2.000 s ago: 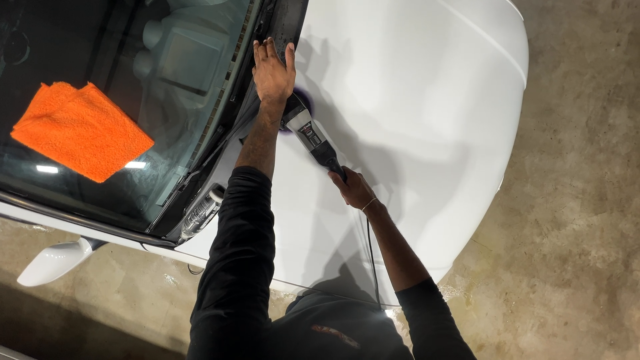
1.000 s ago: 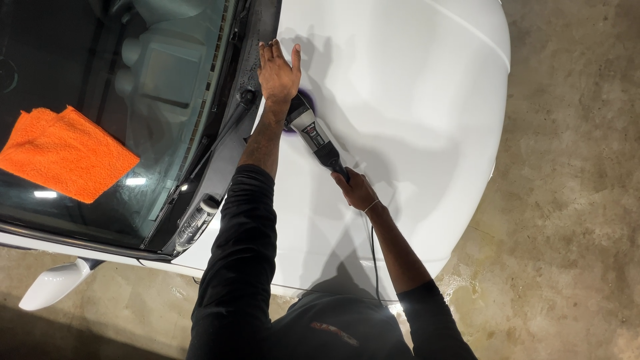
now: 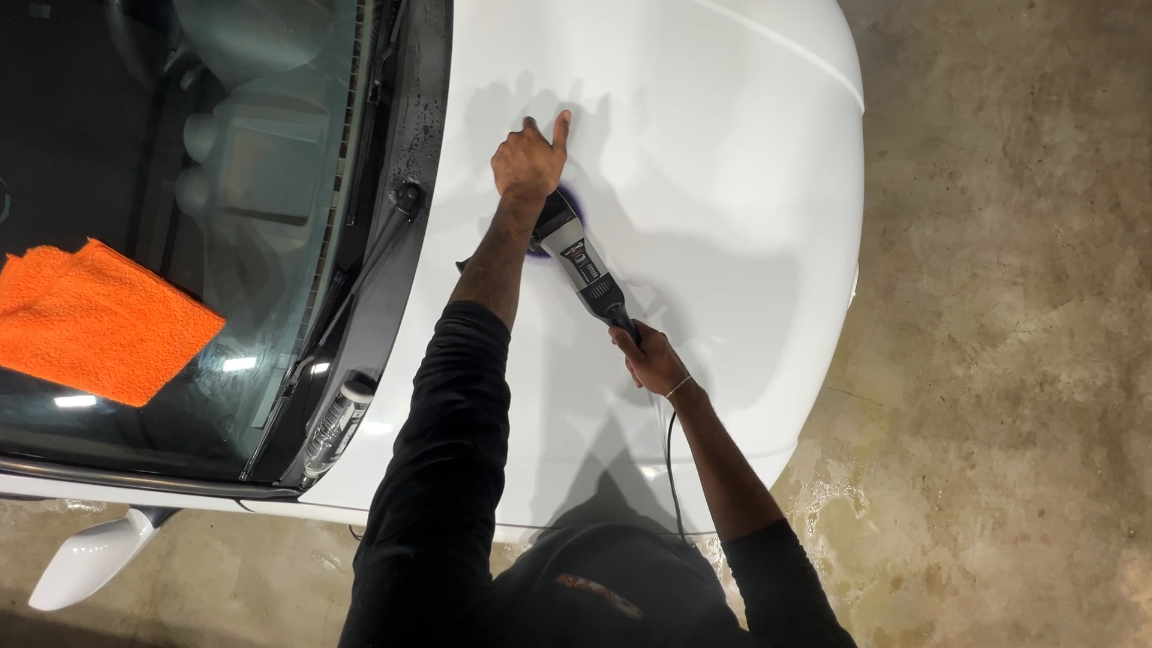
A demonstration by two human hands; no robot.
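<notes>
My right hand (image 3: 657, 360) is closed around the rear handle of a corded car polisher (image 3: 580, 261), grey and black with a purple pad showing at its edges. The pad lies over the white car hood (image 3: 738, 297), near its windshield side. My left hand (image 3: 529, 164) is over the polisher's head, thumb apart from bent fingers; its shadow on the hood shows spread fingers. Whether its palm touches the head is hidden. A black power cord hangs below my right wrist.
An orange microfiber towel (image 3: 112, 319) lies on the windshield (image 3: 180, 423). A bottle (image 3: 337, 427) rests at the hood's rear corner, beside a wiper arm (image 3: 364, 261). A white side mirror (image 3: 94, 558) juts out at lower left. Concrete floor (image 3: 999, 315) surrounds the car.
The polisher and both hands have moved away from the windshield across the hood. My left hand's fingers, stretched out before, now look more bent. The right hand has kept its hold.
</notes>
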